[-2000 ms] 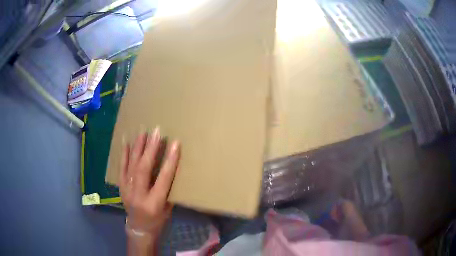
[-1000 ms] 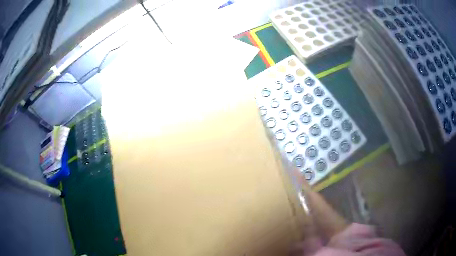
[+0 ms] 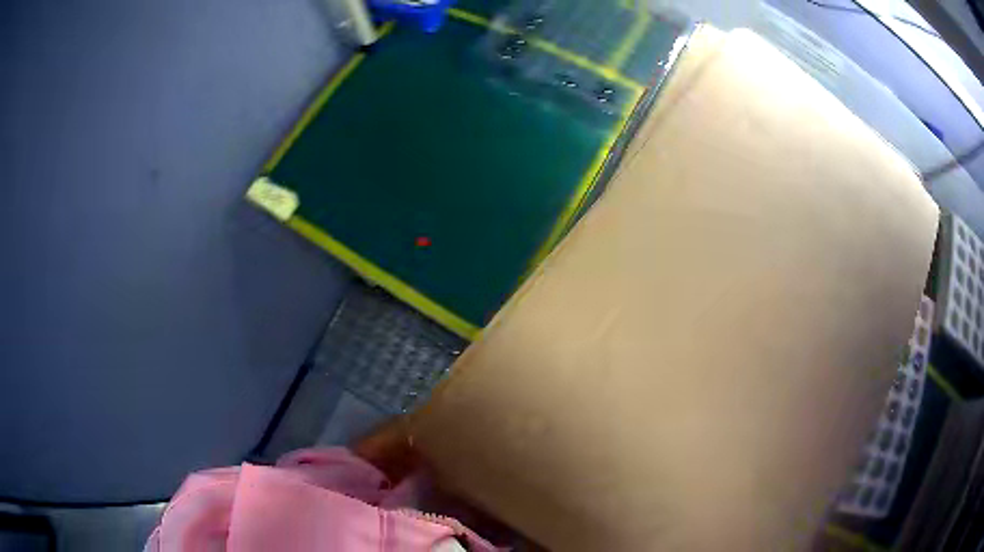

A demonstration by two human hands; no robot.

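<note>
A large tan cardboard cover sheet (image 3: 691,323) lies on a stack of clear plastic trays, whose shiny layered edges (image 3: 825,81) show along the far side. The stack is tilted across the centre and right, above the bench edge. My left hand (image 3: 391,440) shows only as a blurred strip of skin past the pink sleeve. It goes under the stack's near left edge and holds it; the fingers are hidden. My right hand is not in view.
The green mat (image 3: 432,162) has yellow tape borders and a small red dot. A clear tray (image 3: 561,54) lies at its back. White hole trays (image 3: 890,431) show at the right. A blue container (image 3: 415,13) is at the top, a textured clear tray (image 3: 394,350) below the bench edge.
The view has swung left. The board and stack now slant to the right, uncovering more green mat. My left hand, earlier flat on the board, is at the stack's edge; my right arm has left view.
</note>
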